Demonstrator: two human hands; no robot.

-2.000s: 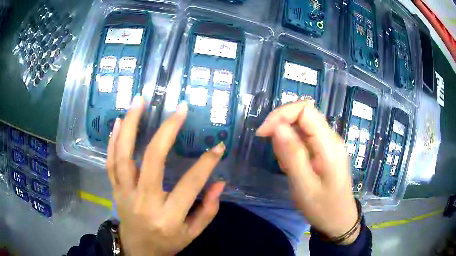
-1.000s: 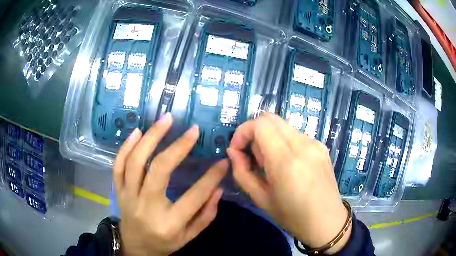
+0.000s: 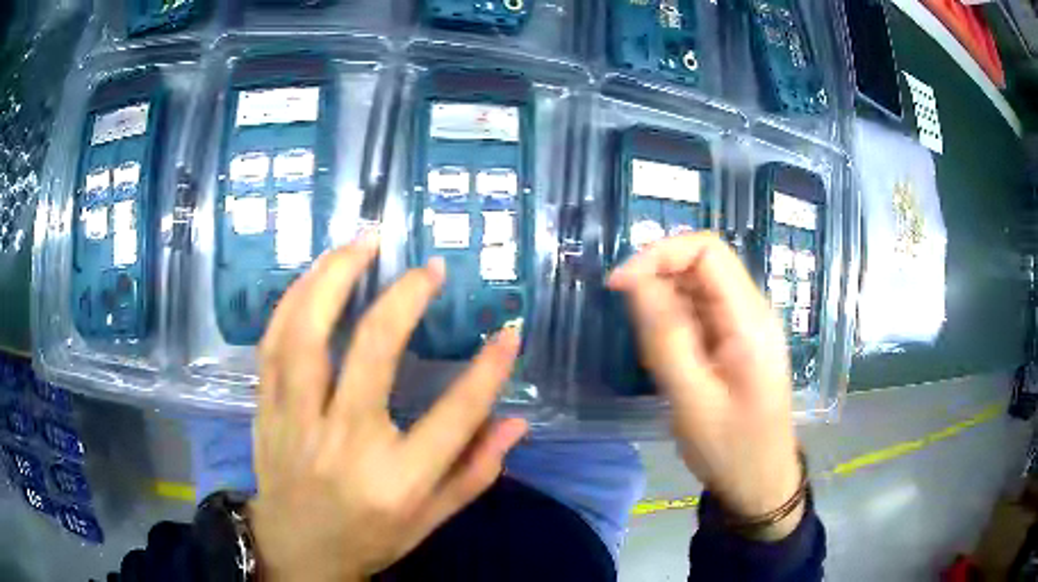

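A teal phone housing [image 3: 472,279] lies in the middle front pocket of the clear blister tray [image 3: 342,392], pale label up. My left hand [image 3: 364,421] is over its lower end with the fingers apart. The index fingertip touches the housing's lower right corner, where a small gold bit [image 3: 512,326] shows. My right hand [image 3: 723,364] is above the housing to the right, thumb and index finger close together. It is blurred, and I cannot tell if something tiny is between them. The hand hides part of that housing [image 3: 668,182].
Other teal housings [image 3: 114,233] fill the visible pockets. A whitish sheet with tiny gold bits [image 3: 907,239] lies right of the tray, with a dotted card [image 3: 922,111] and black slab [image 3: 871,57] behind. Blue parts in trays [image 3: 46,455] show at lower left.
The view has shifted right, so the tray appears farther left. My right hand has moved from the lower end of a housing to above the one on the right. My left hand stays spread, now over another housing.
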